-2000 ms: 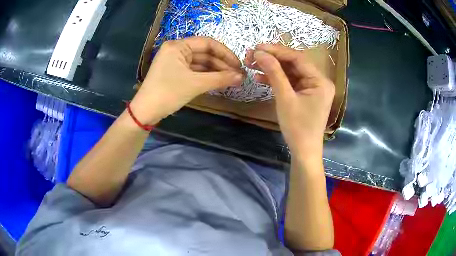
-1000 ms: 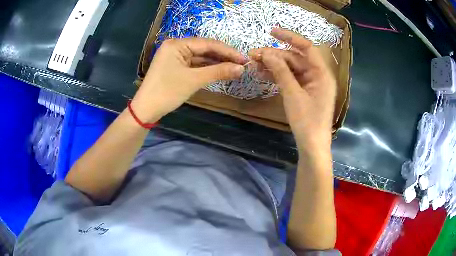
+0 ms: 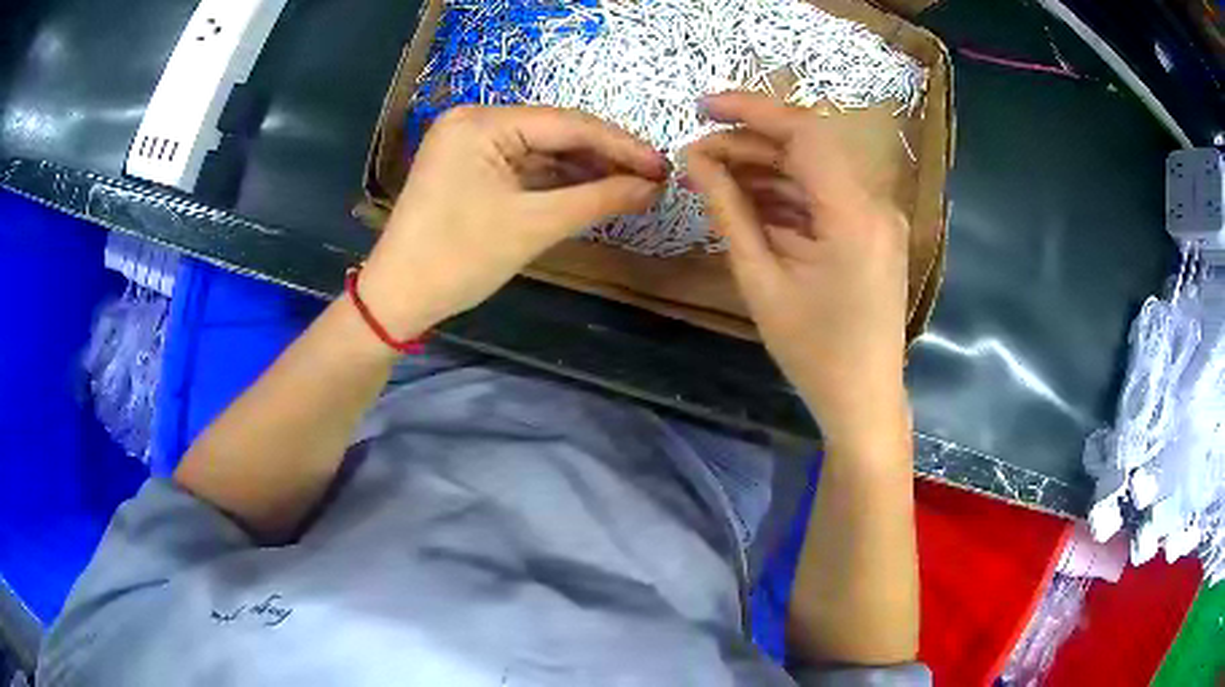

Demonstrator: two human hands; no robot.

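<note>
A shallow brown cardboard tray [image 3: 645, 286] lies on the dark bench mat. It holds a loose heap of short white wire pieces [image 3: 752, 54], with blue ones [image 3: 477, 67] at its left end. My left hand [image 3: 517, 188] is over the tray with thumb and index fingertips pinched together, a red string on the wrist. My right hand [image 3: 806, 228] is beside it, its fingertips almost touching the left ones. A thin white piece seems to be between the fingertips. It is too small to tell which hand holds it.
A white bench power strip [image 3: 188, 101] lies at the left. White units [image 3: 1196, 195] with bagged cords hang over the right edge. Below the bench are a blue bin [image 3: 54, 349] with units at left, and a red bin [image 3: 987, 577] and green bin [image 3: 1202, 644] at right. A red wire lies at back.
The hands stay over the tray, fingertips close together. The right hand's fingers opened out, then curled in somewhat. The view has shifted slightly.
</note>
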